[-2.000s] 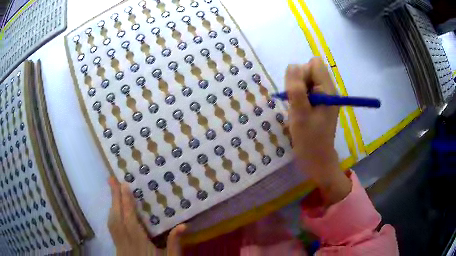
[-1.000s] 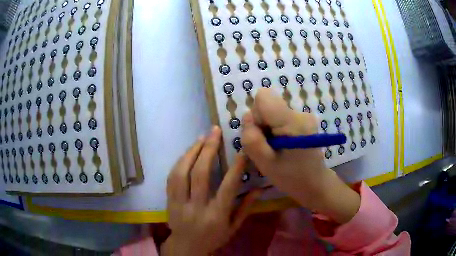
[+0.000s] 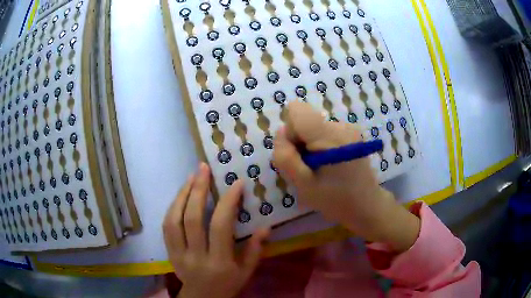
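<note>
A white panel (image 3: 192,125) with tan edges lies flat and slightly turned in front of me. Rows of dark ring parts (image 3: 247,149) with pale centres stand on it, joined in pairs by tan linking shapes (image 3: 240,126). My right hand (image 3: 326,157) is over the panel's lower middle and grips a blue pen (image 3: 343,154), its back end pointing right. The pen's tip is hidden by my fingers. My left hand (image 3: 209,236) lies at the panel's lower left corner, fingers spread, fingertips at its edge.
A panel stack (image 3: 96,145) with thick tan edges stands at the left. Yellow tape lines (image 3: 447,116) run along the white bench top at the right and near edge. A grey ribbed stack (image 3: 515,87) is at the far right, with a grey meshed thing (image 3: 483,20) beside it.
My right hand with the pen moved from the panel's right edge to its lower left, then slightly rightward across the panel. My left hand flattened at the corner. The camera view shifted.
</note>
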